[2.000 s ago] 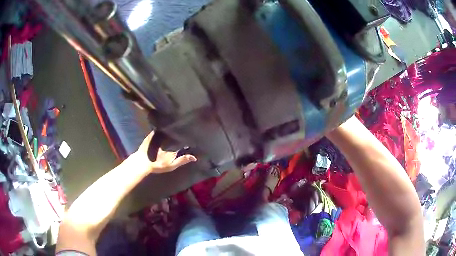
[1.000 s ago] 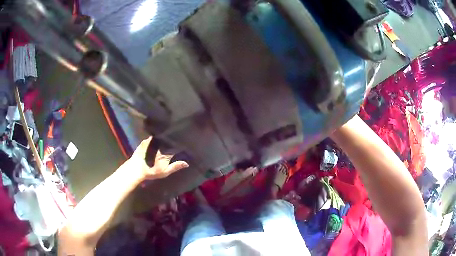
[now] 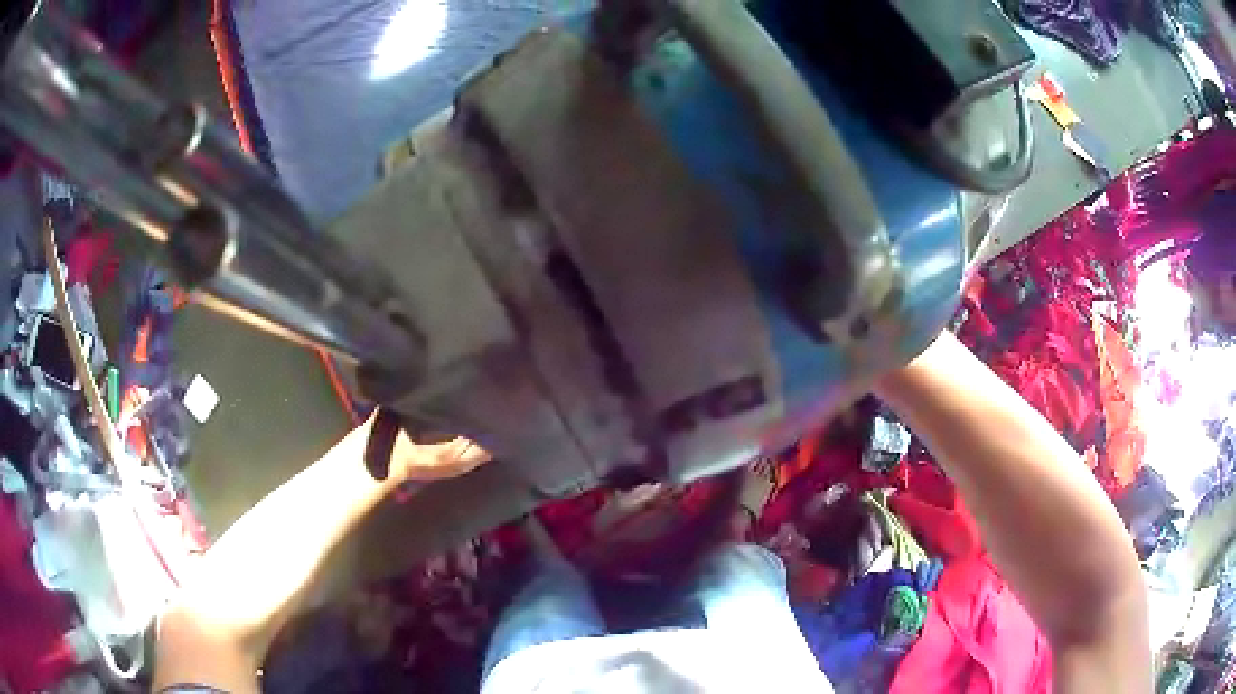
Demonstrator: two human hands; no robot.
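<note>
The cloth cutting machine (image 3: 596, 258), with grey-metal and blue body, fills the middle of the head view. Its metal upright (image 3: 203, 231) points to the upper left. The slate-blue fabric lay (image 3: 325, 82) with an orange edge lies behind and under it. My left hand (image 3: 431, 458) is at the machine's lower left edge, partly hidden by the body and a dark curved part; its grip cannot be told. My right forearm reaches up to the machine's right side, and the hand itself is hidden behind the blue body. The blade and base plate cannot be seen.
The grey-green table (image 3: 258, 447) shows at left, with a small white piece (image 3: 201, 397) on it. A yellow-tan stick (image 3: 84, 353) and a phone (image 3: 54, 350) lie among clutter at far left. Magenta and red fabric (image 3: 969, 624) is heaped at right and below.
The machine has shifted left and slightly down in view, its upright too. More of the lay and its orange edge shows at upper left. My left hand is more covered by the machine.
</note>
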